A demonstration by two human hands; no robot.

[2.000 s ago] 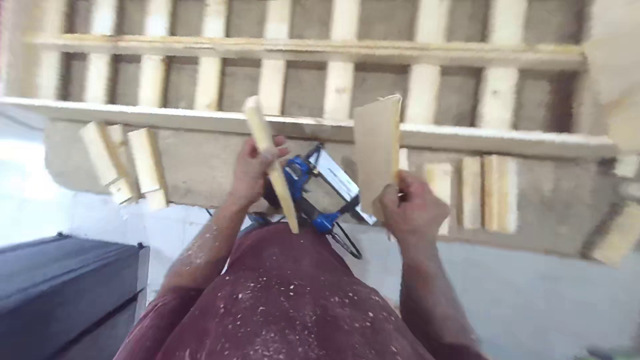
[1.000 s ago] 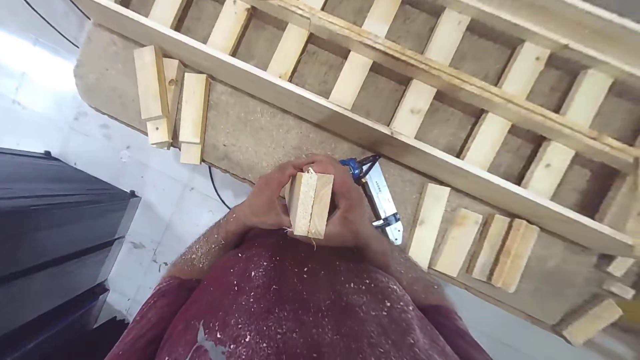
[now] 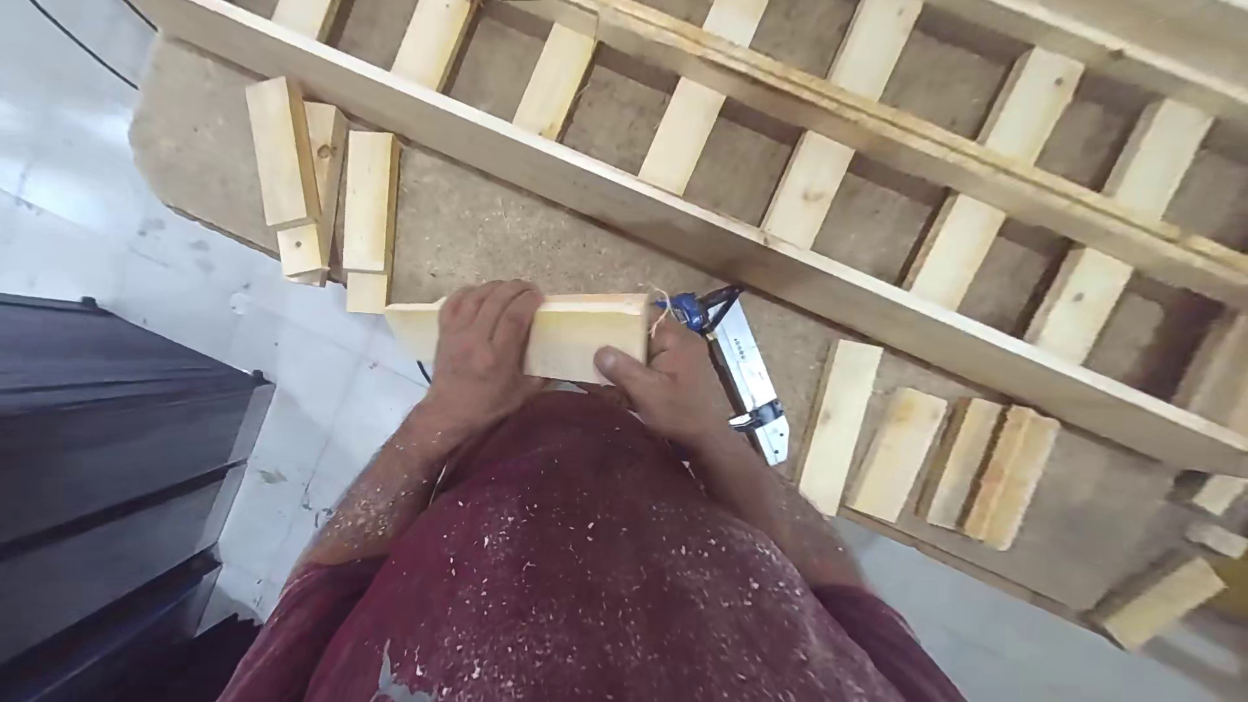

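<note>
Close to my body, a short wooden board (image 3: 575, 336) lies crosswise between my two hands. My left hand (image 3: 483, 341) wraps over its left part, fingers on the top edge. My right hand (image 3: 673, 375) grips its right end, the thumb on the near face. A loose wood fibre curls at that end. Just right of my right hand, a blue and silver tool (image 3: 746, 380), probably a pneumatic nailer, rests on the workbench (image 3: 487, 219), partly hidden by the hand.
A wooden frame with crosspieces (image 3: 682, 200) spans the bench beyond my hands. Short wood blocks lie at left (image 3: 369, 205) and right (image 3: 897, 453), another at the far right (image 3: 1160, 600). A dark cabinet (image 3: 117, 468) stands at lower left; a cable (image 3: 83, 44) crosses the floor.
Two seconds ago each hand held a separate wood piece. One second ago both hands clasped wood end-on together; now the board lies crosswise and my hands are farther apart. The view has turned.
</note>
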